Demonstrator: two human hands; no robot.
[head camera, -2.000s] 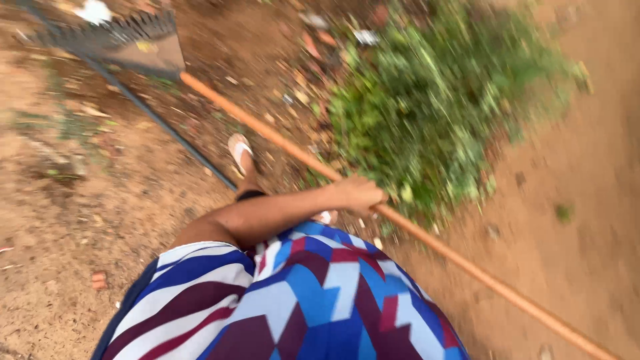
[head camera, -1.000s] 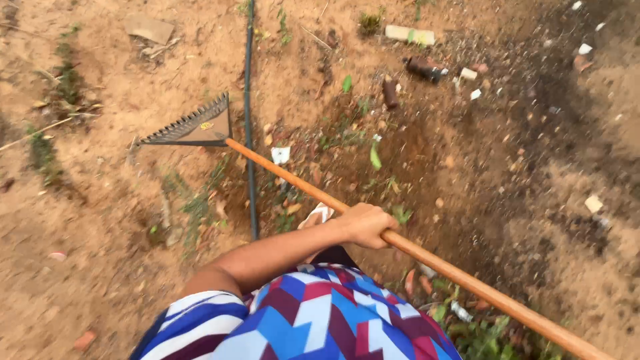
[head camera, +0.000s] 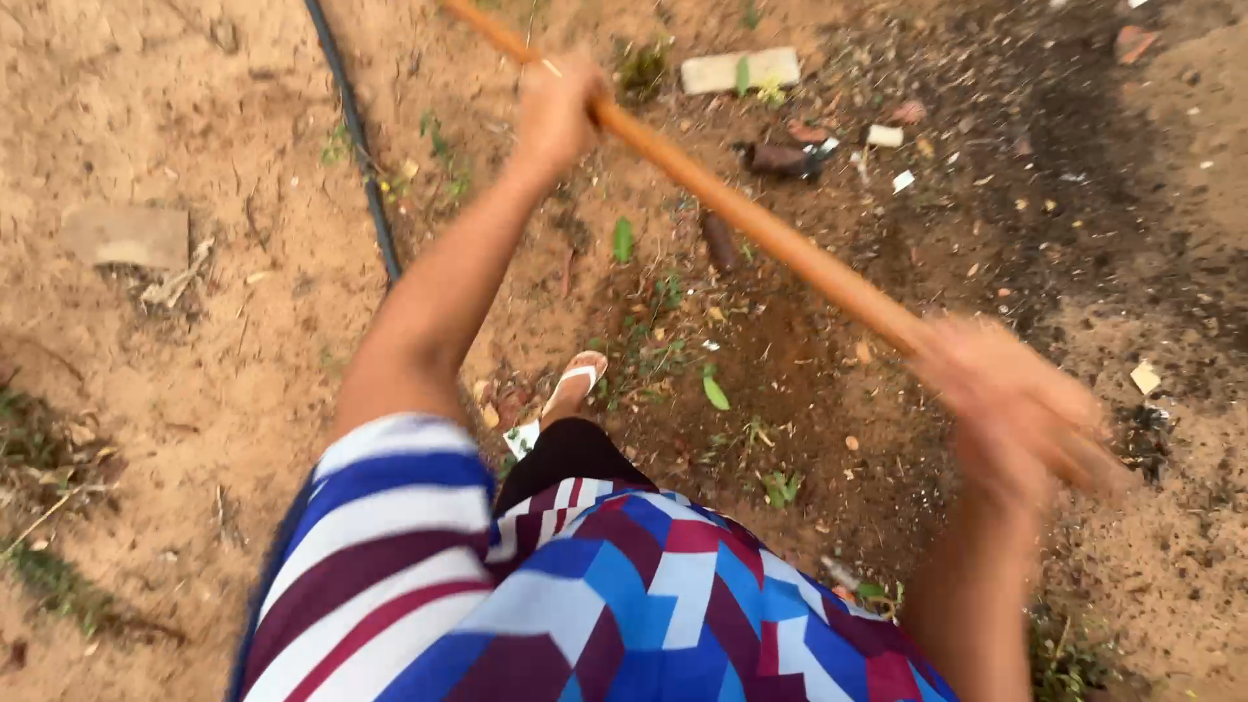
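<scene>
A long orange wooden rake handle (head camera: 751, 216) slants across the view from the upper left to the right. My left hand (head camera: 561, 107) is wrapped around it near the top of the view. My right hand (head camera: 1014, 400), blurred, grips the handle close to its lower right end. The rake's head lies outside the view. Below the handle, the sandy soil holds scattered leaves and small debris.
A dark hose (head camera: 356, 136) runs down at the upper left. Around lie a pale block (head camera: 741, 71), a dark brown object (head camera: 780, 159), a flat slab (head camera: 127, 237) and weeds (head camera: 44, 575). My sandalled foot (head camera: 577, 380) stands on the soil.
My right hand has come into view on the handle. My left hand has moved up and away from my body, and the rake head, seen earlier at the left, has left the view.
</scene>
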